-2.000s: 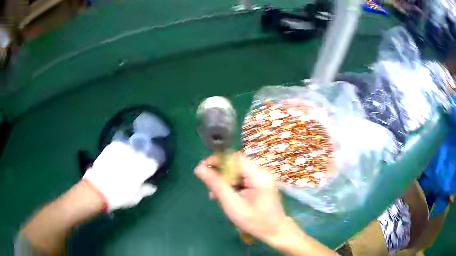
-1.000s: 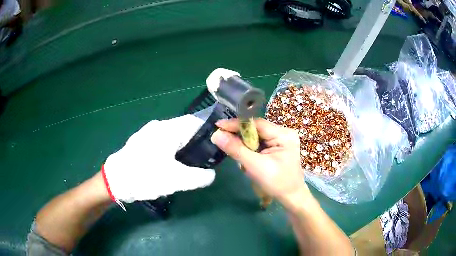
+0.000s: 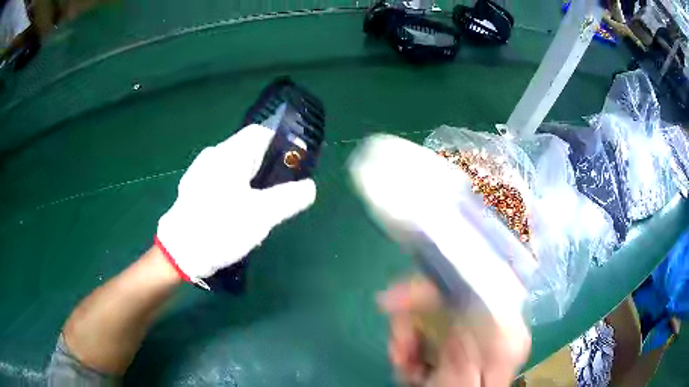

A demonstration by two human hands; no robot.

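My left hand (image 3: 219,204), in a white knitted glove with a red cuff, holds a black clip fan (image 3: 302,121) on its side at the centre-left. A copper-coloured ring (image 3: 292,159) shows on the fan's black part, beyond my thumb. My bare right hand (image 3: 453,332) is at the lower centre-right, apart from the fan, with its fingers curled round the hammer. The hammer (image 3: 431,200) is strongly blurred as a white and grey streak above the hand; its handle is mostly hidden.
An open clear bag of copper-coloured pieces (image 3: 502,200) lies right of the hammer, partly covered by it. Bags of dark parts (image 3: 593,166) and pale parts (image 3: 642,181) lie beyond. A pale metal upright (image 3: 551,72) and black fans (image 3: 427,38) stand farther back. A carton (image 3: 623,340) is at lower right.
The right hand and hammer have moved away from the fan, down and right. The fan is turned and raised farther up the view, and the copper-coloured ring now shows on it.
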